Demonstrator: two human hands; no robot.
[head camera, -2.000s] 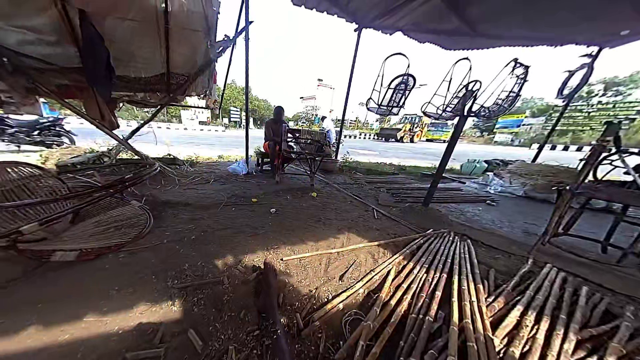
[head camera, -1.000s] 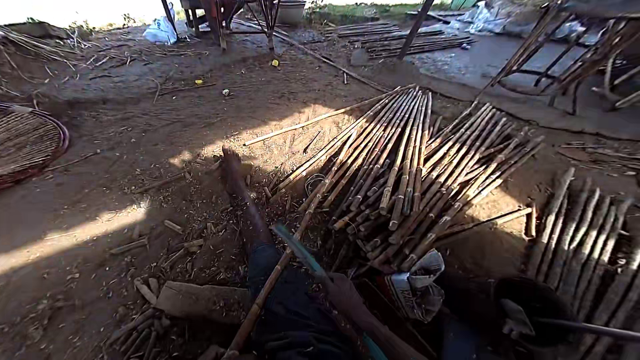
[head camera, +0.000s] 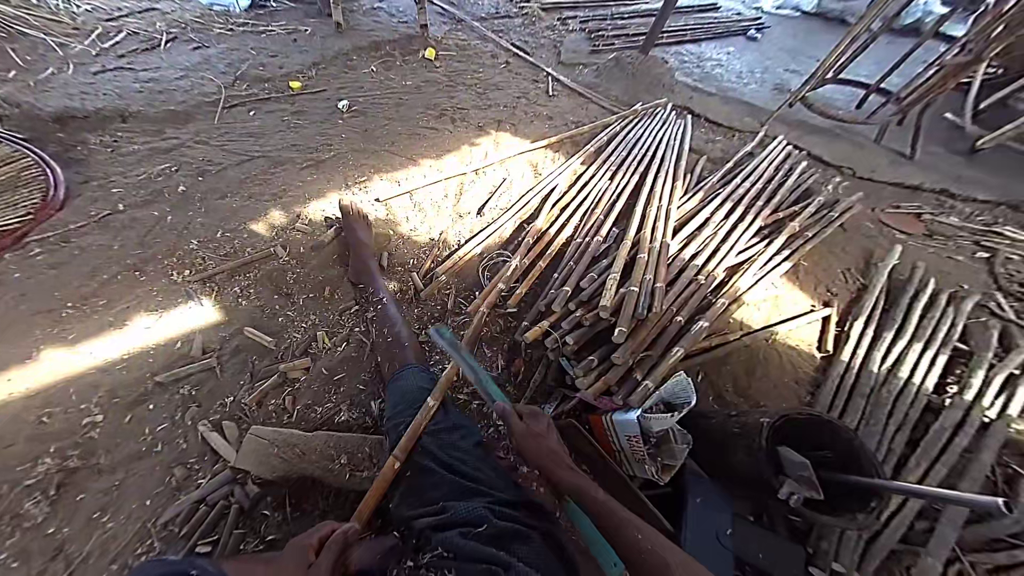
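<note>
My left hand (head camera: 332, 548), at the bottom edge, is closed around the near end of a long jointed cane pole (head camera: 416, 428), which slants up and away across my thigh. My right hand (head camera: 532, 432) grips a flat green strip-like tool (head camera: 472, 368); its upper end lies against or just over the pole, and a green length shows again below my forearm. Whether the tool has a cutting edge cannot be told. Beyond the pole, a fanned heap of cane poles (head camera: 640, 232) lies on the ground.
A wooden block (head camera: 308, 456) and short offcuts (head camera: 212, 512) lie left of my leg. To the right are a printed carton (head camera: 632, 440), a dark round container (head camera: 824, 464) with a metal pipe (head camera: 920, 490), and rough sticks (head camera: 888, 360). A round woven piece (head camera: 24, 192) lies far left.
The view has tipped down from the roadside to the ground by my legs. Since one second ago, the green tool's upper end has moved toward my left hand's side less steeply; my left hand now shows.
</note>
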